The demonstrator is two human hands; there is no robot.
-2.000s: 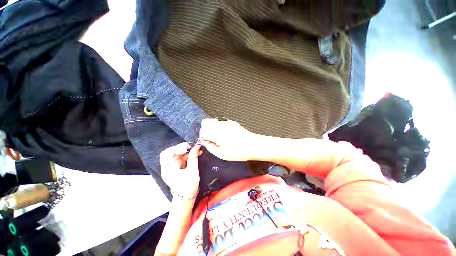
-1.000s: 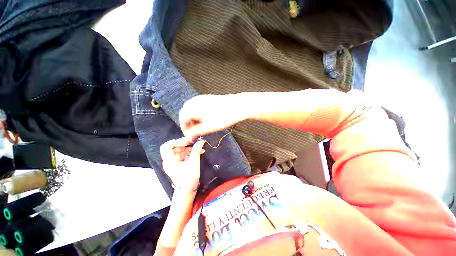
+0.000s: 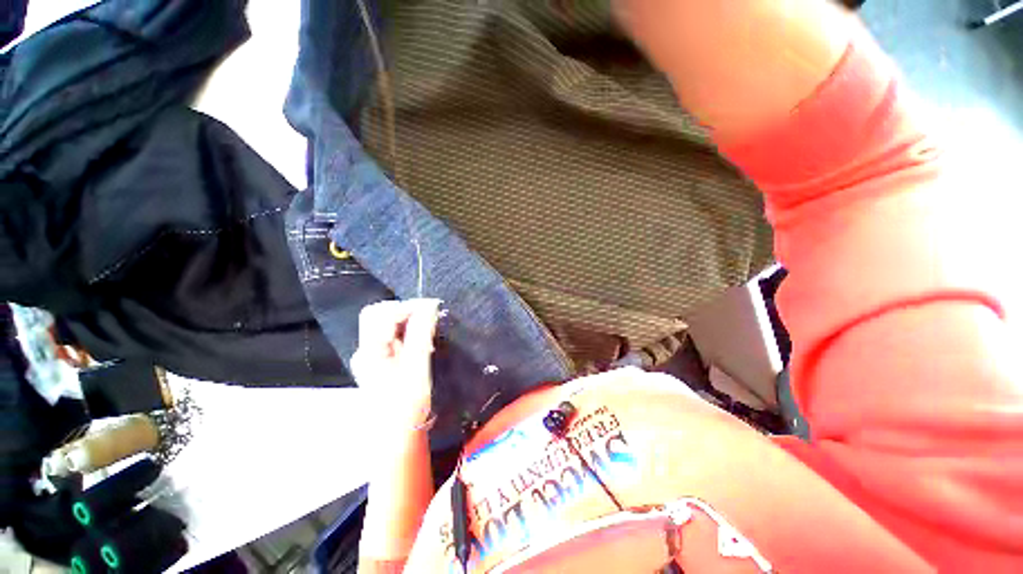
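My left hand (image 3: 395, 336) pinches the front edge of the blue-grey denim jacket (image 3: 421, 241) near its fingertips. A thin pale thread (image 3: 421, 267) rises from there over the denim band and lining toward the top edge. My right arm reaches up across the brown-olive striped lining (image 3: 583, 202); its hand is cut off by the top of the picture. No needle can be made out. A yellow round button (image 3: 339, 249) shows on the denim front, left of the band. A small pale mark (image 3: 490, 369) is on the dark denim right of my left hand.
Black garments (image 3: 168, 247) with dashed stitching lie at left. A tan thread cone (image 3: 112, 442) and dark spools with green rings (image 3: 118, 499) stand at lower left on the white table (image 3: 252, 448). A pale box-like piece (image 3: 735, 336) is right of the lining.
My right hand has moved from beside my left hand up and out of the picture, and the thread now runs long upward. My left hand keeps its pinch at nearly the same place.
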